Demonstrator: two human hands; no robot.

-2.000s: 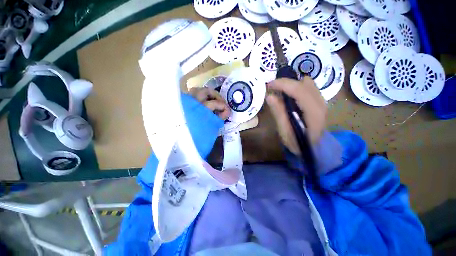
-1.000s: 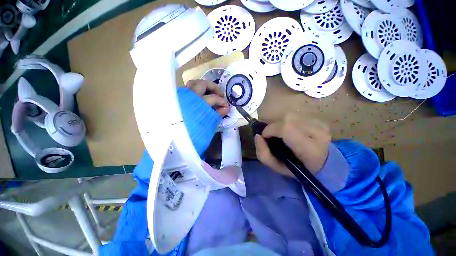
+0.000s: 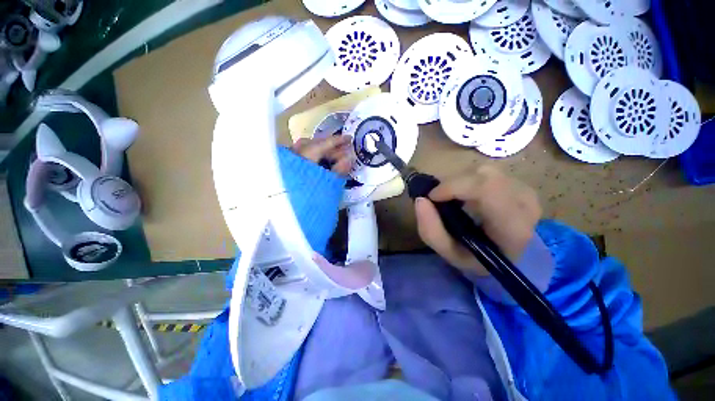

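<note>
My right hand (image 3: 480, 211) holds the black soldering iron (image 3: 509, 276); its thin metal tip reaches the dark round centre of a white speaker plate (image 3: 402, 135). My left hand (image 3: 329, 152) is at the left edge of this plate, fingers bent against it; a thin wire in the fingertips cannot be made out. The plate lies over an ear cup housing (image 3: 332, 124) on the cream holding fixture (image 3: 301, 125). The unfinished white headset (image 3: 249, 164) stands in front of my left forearm, its lower cup (image 3: 274, 329) open, with a small pale patch inside.
Loose speaker plates (image 3: 435, 70) pile up at the back and right on brown cardboard (image 3: 168, 157). A blue tray (image 3: 698, 160) is at the right edge. Waiting headphones (image 3: 106, 200) lie on the green belt (image 3: 74, 270) at left. A thin shiny strand (image 3: 649, 176) lies at right.
My right hand first came down and left with the iron, bringing its tip to the plate held at my left hand. Since a second ago the tip has shifted slightly up.
</note>
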